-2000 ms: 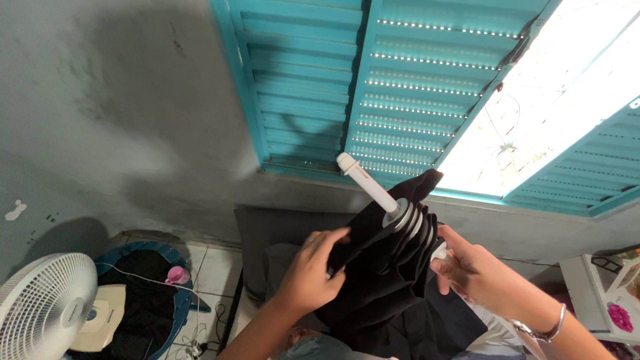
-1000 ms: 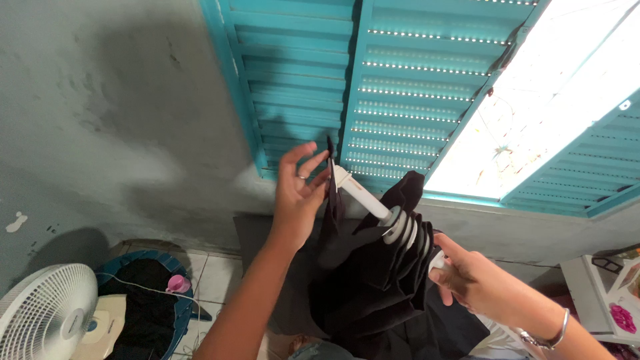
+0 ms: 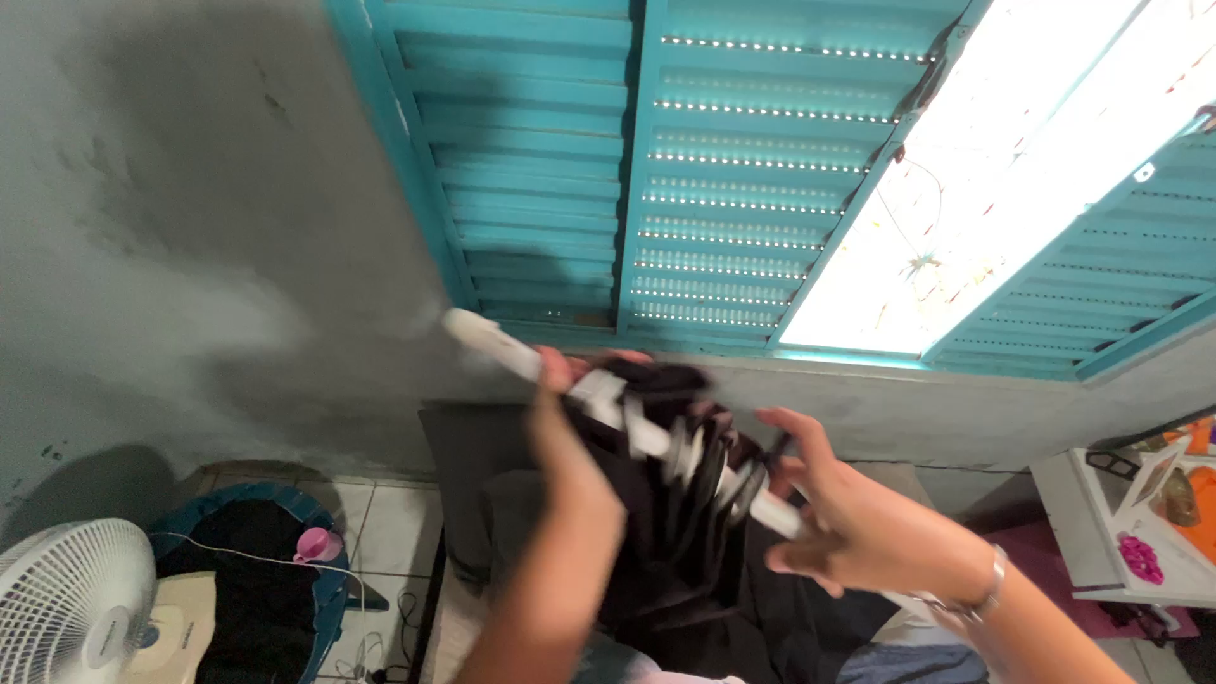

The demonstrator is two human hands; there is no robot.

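Note:
A white rod, probably a curtain rod, runs slantwise through the ring openings of a bunched black fabric, likely a curtain. Near the rod's left part is my left hand, its fingers wrapped around the rod and the top of the cloth; motion blurs it. My right hand, with a metal bracelet at the wrist, is at the rod's right end, thumb and fingers on either side of it. Whether those fingers grip the end is not clear. The fabric hangs down over dark bedding.
Behind stands a turquoise louvred window shutter in a grey wall. At lower left are a white fan and a blue tub with dark cloth and a pink cup. A white shelf unit with small items stands at right.
My left hand has moved from the rod's upper tip down onto its left part. The rod has tilted flatter, and its right end now shows beyond the fabric. The bunched rings have spread along it.

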